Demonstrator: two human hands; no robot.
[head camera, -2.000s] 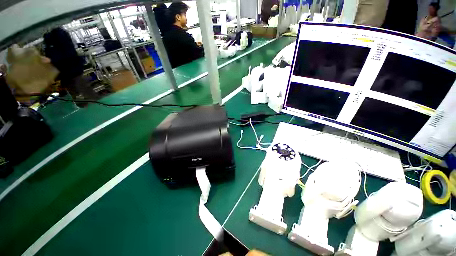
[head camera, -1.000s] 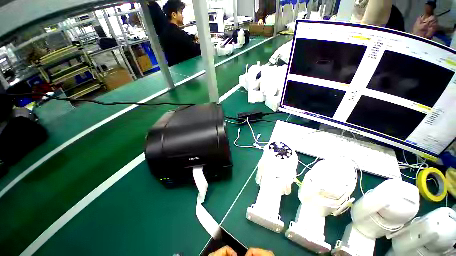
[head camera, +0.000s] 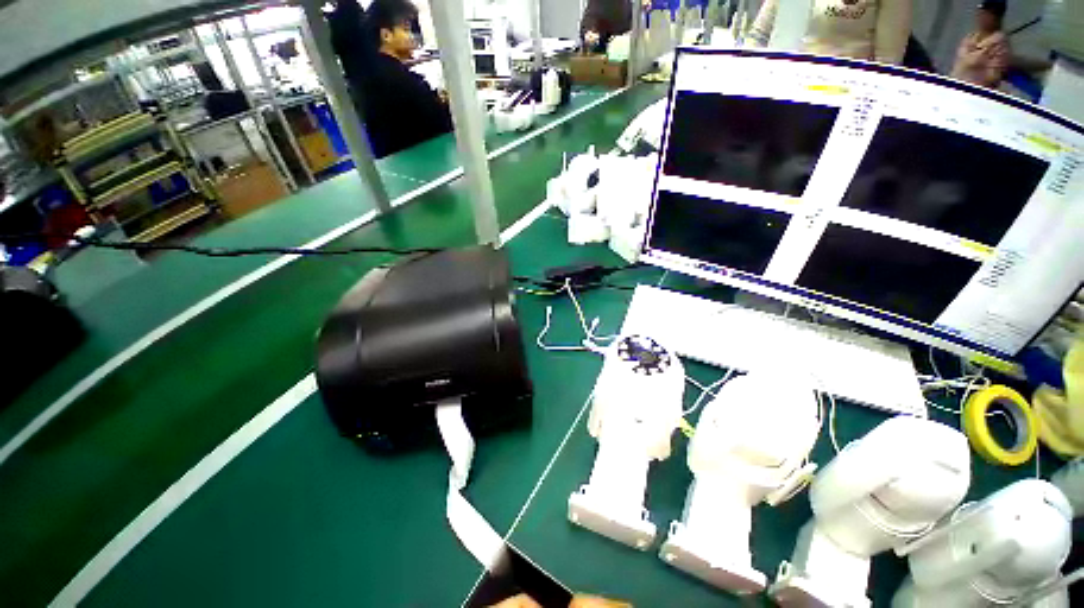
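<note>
The fingertips of my left hand (head camera: 518, 602) and my right hand (head camera: 599, 602) show at the bottom edge; the rest is cut off. A black, pointed shape (head camera: 523, 577) lies just beyond them; I cannot tell what it is or whether they hold anything. A white label strip (head camera: 468, 523) runs from the black label printer (head camera: 430, 344) down to this shape. Four white security cameras stand in a row to the right: the first (head camera: 626, 439) shows a dark lens ring with dots, then the second (head camera: 743, 463), third (head camera: 886, 499) and fourth (head camera: 993, 546).
A monitor (head camera: 829, 154) with four dark panes stands behind a white keyboard (head camera: 773, 344). A yellow tape roll (head camera: 999, 425) lies at right. Thin white cables and a black adapter (head camera: 574, 277) lie behind the cameras. A person (head camera: 404, 101) is across the green line, near metal posts (head camera: 464, 131).
The view has shifted slightly, so the printer, cameras and monitor appear further left. My fingertips came into fuller view a second ago and now show less. The strip and cameras look unmoved on the bench.
</note>
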